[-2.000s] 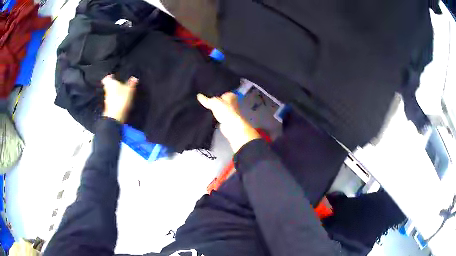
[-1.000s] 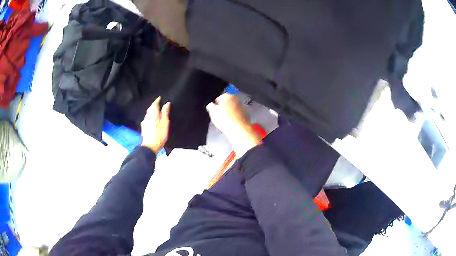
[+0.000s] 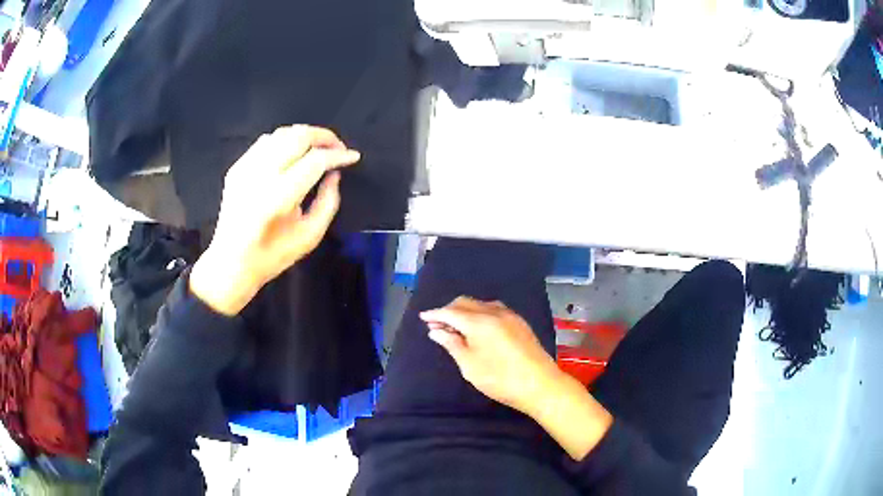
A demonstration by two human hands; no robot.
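Observation:
A stack of black cut pieces (image 3: 290,68) lies on the white table at the upper left, with a brown edge showing under its left side. My left hand (image 3: 281,199) is over the front part of the stack, fingers bent, thumb apart; I cannot tell whether it pinches a layer. My right hand (image 3: 494,354) is above my lap, fingers half curled, with no cloth seen in it. More black cloth (image 3: 300,339) hangs below the table edge over a blue crate (image 3: 308,422).
The white machine (image 3: 523,17) stands at the top, with a grey rectangular opening (image 3: 624,97) in the table (image 3: 581,184) before it. A dark cord (image 3: 800,194) hangs over the right side to black fringed threads (image 3: 799,315). Red cloth (image 3: 44,373) lies at lower left.
The view has swung right to the table and machine. My left hand has gone from the cloth over the crate up to the stack; my right hand has moved back over my lap.

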